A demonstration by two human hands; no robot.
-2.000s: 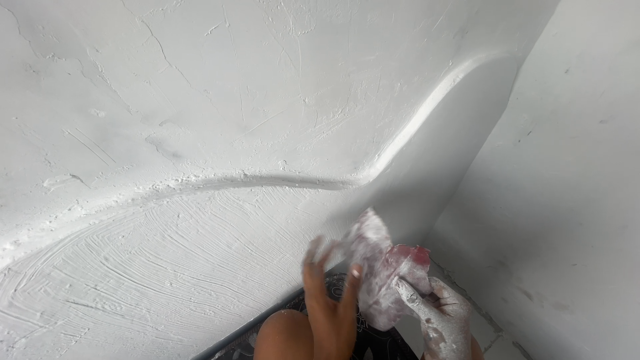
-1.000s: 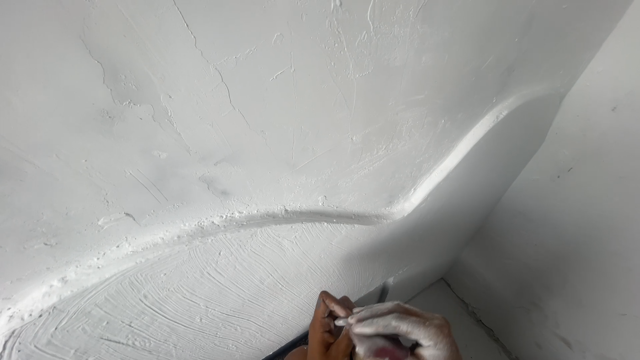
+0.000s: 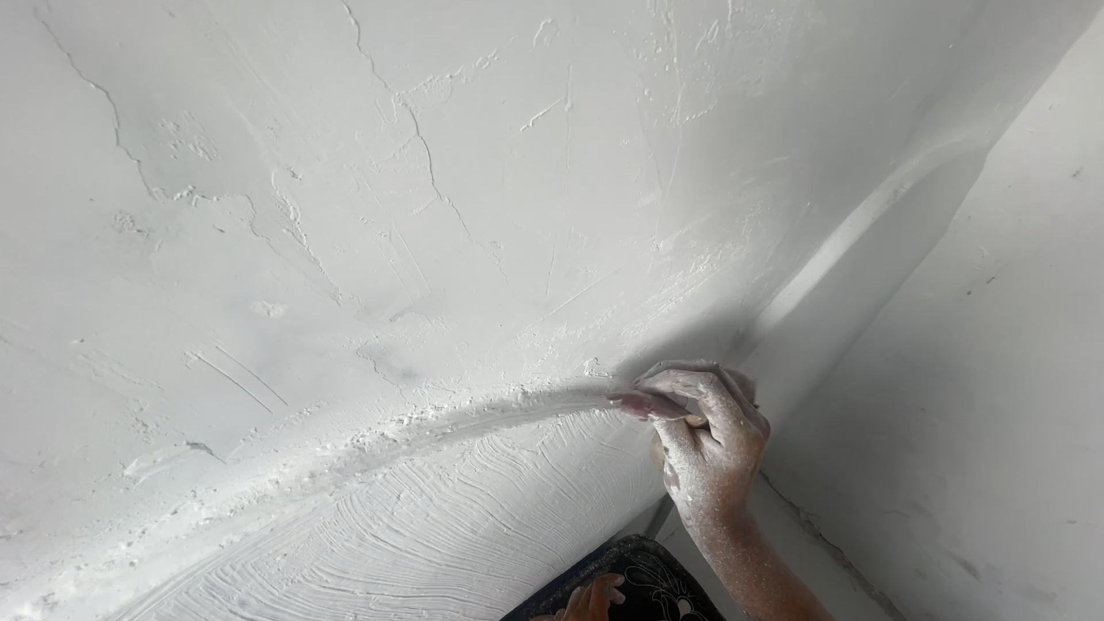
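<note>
My right hand (image 3: 711, 423), coated in white dust, pinches a folded reddish sheet of sandpaper or cloth (image 3: 647, 405); which of the two I cannot tell. It presses this against the raised curved edge (image 3: 509, 409) of the white plaster wall (image 3: 483, 216), near the dip where the curve turns upward. Low in the view, my left hand (image 3: 591, 599) shows only its fingers, over a black patterned surface (image 3: 642, 569); most of it is cut off by the frame, and whether it holds anything is hidden.
A second pale wall (image 3: 992, 345) meets the plaster wall at a corner on the right. Below the curved edge lies a band of combed ridges (image 3: 448, 509). Tiled floor with a dark joint (image 3: 819, 530) shows at the lower right. Thin cracks run down the upper wall.
Two seconds ago both hands were together low in the view around the reddish sheet. The right hand has moved up to the curved edge with it; the left hand is apart, near the bottom.
</note>
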